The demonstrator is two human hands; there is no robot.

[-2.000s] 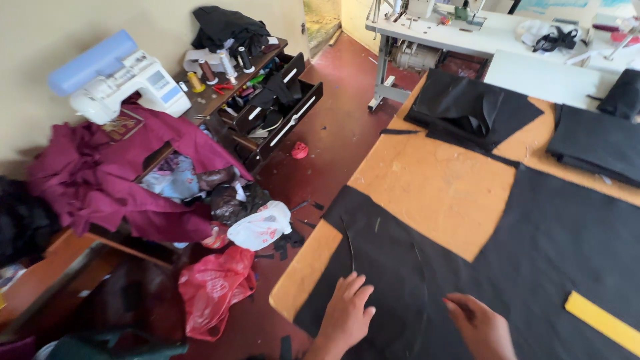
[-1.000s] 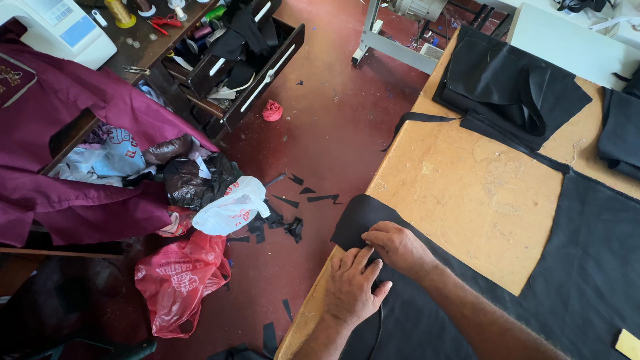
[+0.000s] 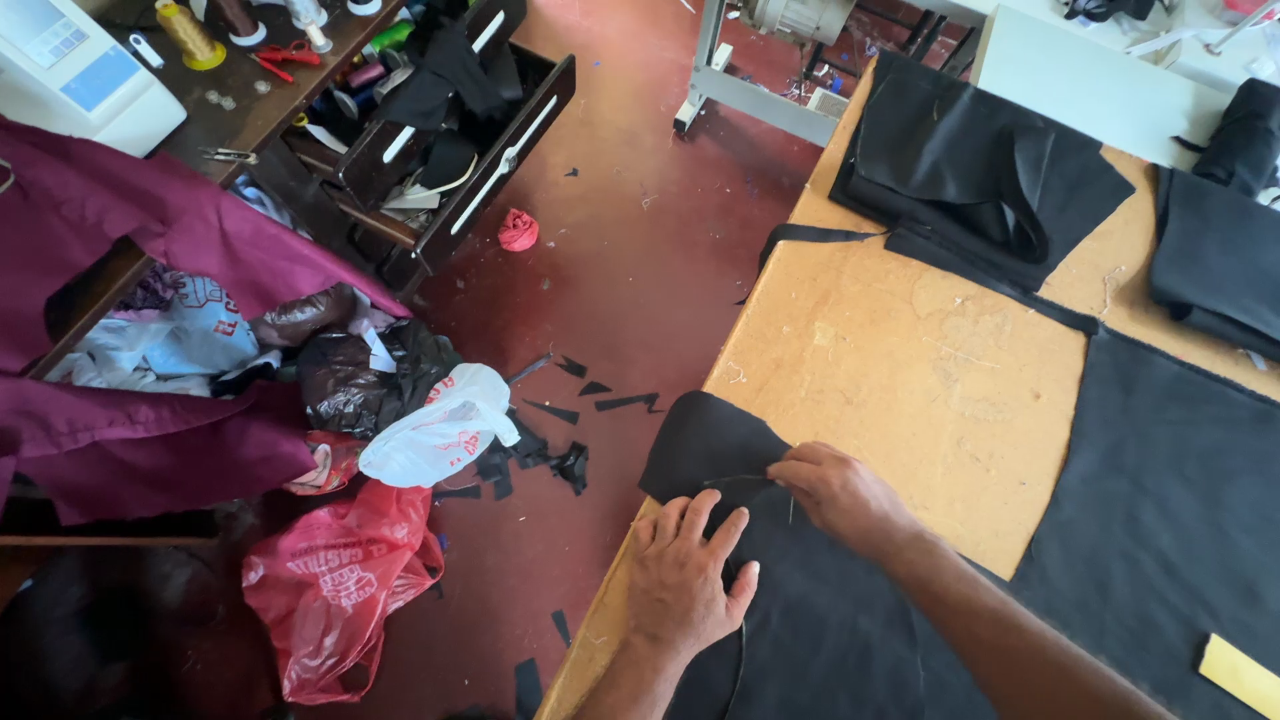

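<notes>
Black fabric (image 3: 830,610) lies over the wooden table (image 3: 900,370), its rounded end reaching past the left edge. My left hand (image 3: 690,580) rests flat on the fabric near that edge, fingers spread. Beyond it to the right, my right hand (image 3: 835,495) has its fingertips pinched at a thin thread or cord by the fabric's upper edge; whether cloth is pinched too, I cannot tell. A dark curved cord (image 3: 740,670) runs over the fabric below my left hand.
Folded black fabric (image 3: 960,160) and a yellow strip (image 3: 1240,675) lie on the table. Left of it, black scraps (image 3: 540,450), a red plastic bag (image 3: 345,590) and a white plastic bag (image 3: 440,430) lie low. An open drawer (image 3: 500,170) juts out at upper left; a machine stand (image 3: 760,95) is behind.
Both hands have moved from the middle of the fabric to its rounded end at the table's left edge. Since a second ago, my right hand has moved right, away from my left hand. The view has shifted.
</notes>
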